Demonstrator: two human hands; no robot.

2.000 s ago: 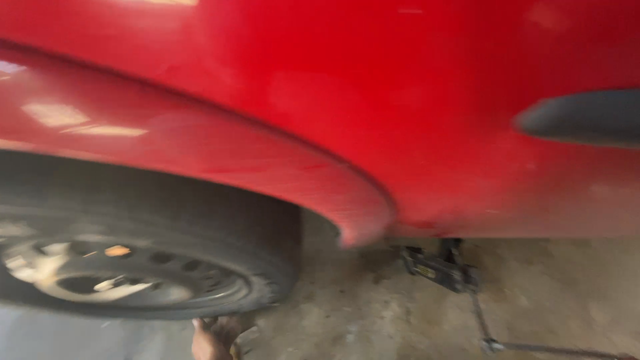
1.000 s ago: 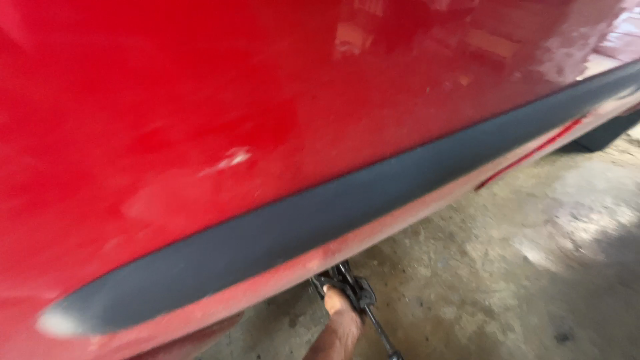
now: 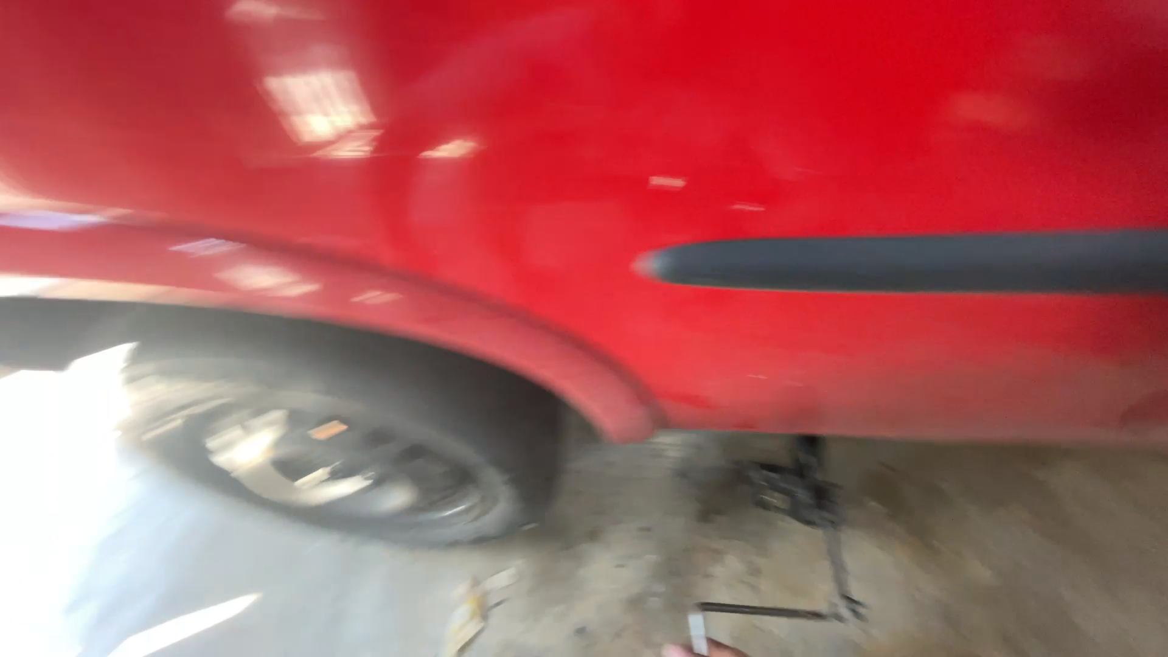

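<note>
At the bottom edge, the fingertips of what seems to be my right hand point(image 3: 707, 650) are closed around the pale end piece point(image 3: 698, 631) of a crank handle point(image 3: 766, 610); the rest of the hand is cut off. The handle's dark rod runs right to a joint and then up to a black car jack point(image 3: 792, 493). The jack stands on the floor under the sill of a red car point(image 3: 876, 365), right of the wheel arch. At the left is the wheel, with a black tyre point(image 3: 474, 429) and a metal rim. My left hand is out of view.
A dark side moulding point(image 3: 912, 263) runs along the red panel. On the concrete floor point(image 3: 620, 547), a small yellow and white item point(image 3: 470, 620) lies below the tyre. Strong light falls at the far left. The view is blurred.
One second ago a hand was at the jack under the sill; now fingertips are at the crank handle's end. The view has swung back towards the wheel.
</note>
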